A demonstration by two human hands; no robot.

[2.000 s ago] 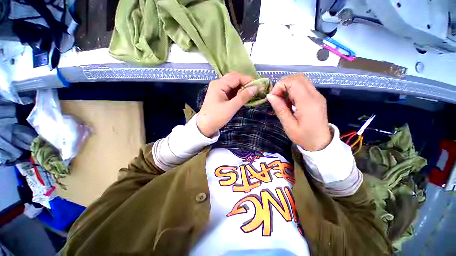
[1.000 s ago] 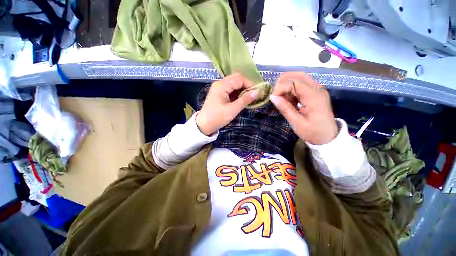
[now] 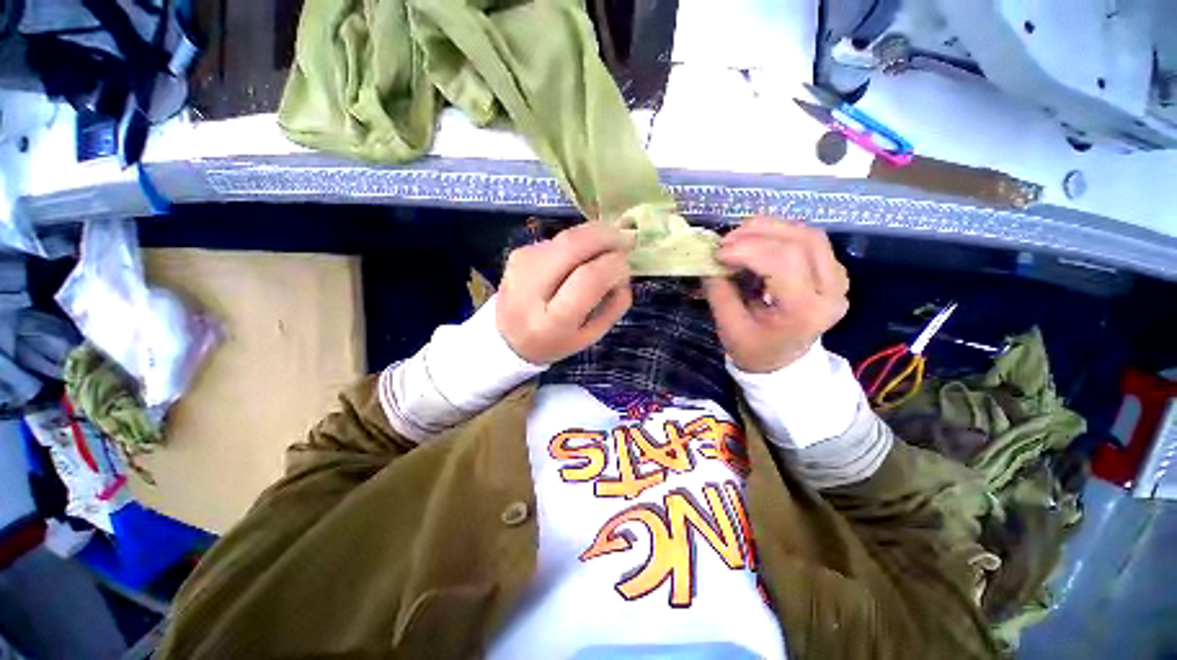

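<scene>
The light olive-green knit garment [image 3: 368, 84] lies on the table at the upper left, and one sleeve hangs over the table edge. Its pale-green cuff [image 3: 674, 245] is stretched sideways between my two hands, over my lap. My left hand [image 3: 564, 290] pinches the cuff's left end with bent fingers. My right hand [image 3: 778, 286] pinches its right end; a small dark spot shows between the fingers, too small to name. No tool or thread can be made out.
Pink-and-blue thread snips [image 3: 862, 129] lie on the table near the sewing machine [image 3: 1084, 58]. Orange-handled scissors [image 3: 907, 357] and a green garment pile [image 3: 1013, 451] are at the lower right. A plastic bag [image 3: 136, 316] and a tan board [image 3: 258, 374] are at the left.
The cuff was a small rounded ring between my fingertips and is now pulled out flat and wide. My left hand has turned and moved slightly left. My right hand has come lower and holds the cuff's other end.
</scene>
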